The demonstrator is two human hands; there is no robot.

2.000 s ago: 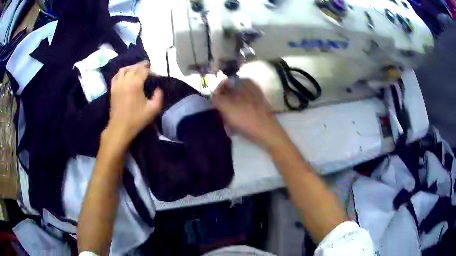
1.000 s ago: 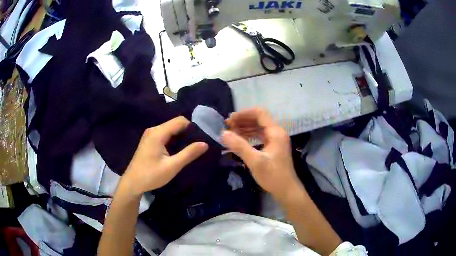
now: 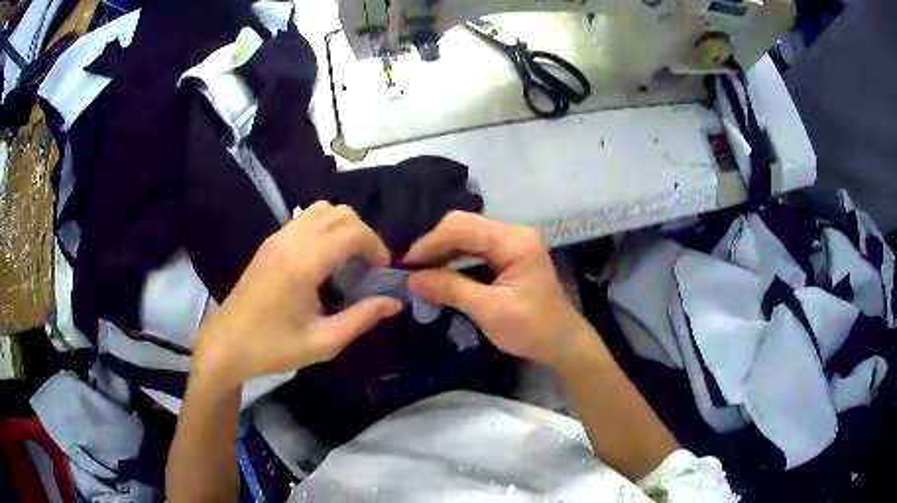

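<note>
The dark garment lies bunched on the left of the table, and its end reaches to my hands at the table's front edge. A pale grey-lilac strip on it lies between my hands. My left hand pinches the strip's left side between thumb and fingers. My right hand pinches the dark edge and strip from the right, fingertips close to the left ones. The exact fold under the fingertips is hidden.
The white sewing machine stands behind, its needle area at the upper middle. Black-handled scissors lie on the machine bed. Pale and navy cut pieces are heaped at the right. A white-green patch lies on the dark garment.
My hands moved from the needle area down to the table's front edge with the garment end. My left hand has since closed onto the strip, and the hands are closer together.
</note>
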